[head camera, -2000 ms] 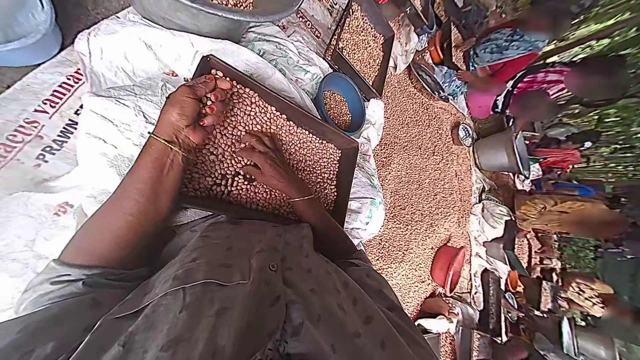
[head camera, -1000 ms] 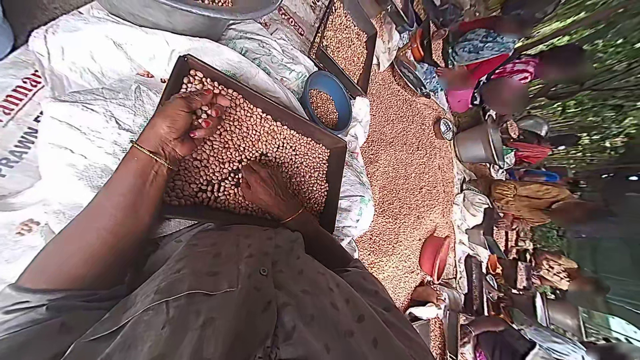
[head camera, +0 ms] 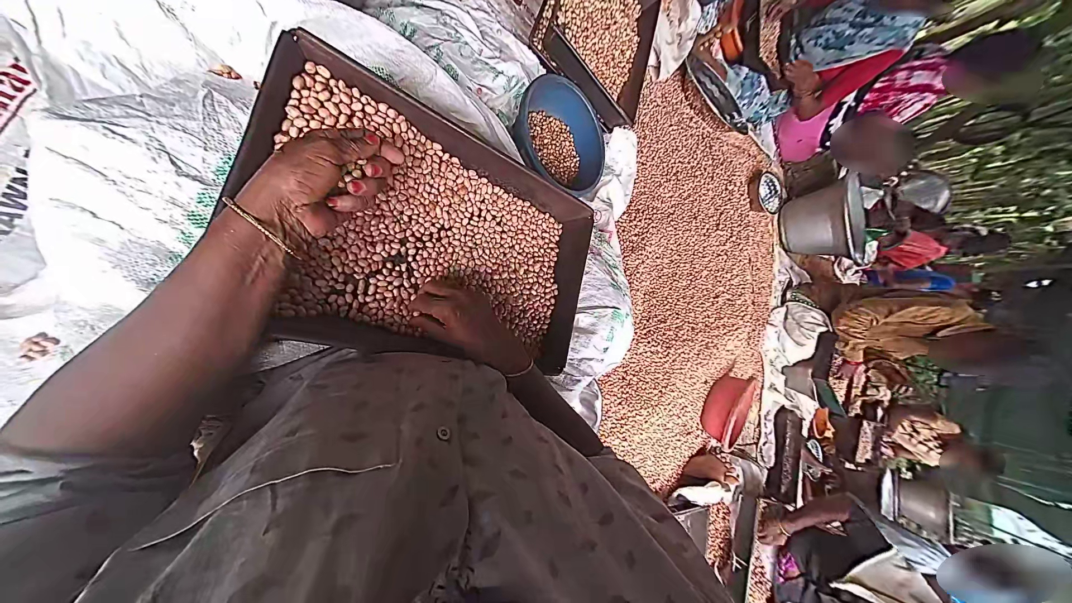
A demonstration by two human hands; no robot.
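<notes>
A dark rectangular tray (head camera: 578, 251) of shelled peanuts (head camera: 469, 226) rests on white woven sacking, against my lap. My left hand (head camera: 339, 180), with red nails and a thin bangle at the wrist, is over the tray's left part, its fingers curled around a few nuts. Low in the tray, toward its right side, my right hand (head camera: 456, 314) is down on the peanuts. Its fingertips are in shadow and partly hidden, so whether it holds any nuts cannot be told. Just beyond the tray's far edge sits a blue bowl (head camera: 590, 126) with some nuts inside.
A second tray of nuts (head camera: 599, 46) stands behind the blue bowl. To the right spreads a large bed of nuts (head camera: 687, 251), with a red bowl (head camera: 729, 410) and a grey bucket (head camera: 816, 219) along its far side. Several people sit beyond it. A few nuts lie on the sacking (head camera: 126, 167).
My left hand stays over the tray's left part with its fingers curled. My right hand remains low in the tray, among the nuts. The view has shifted somewhat.
</notes>
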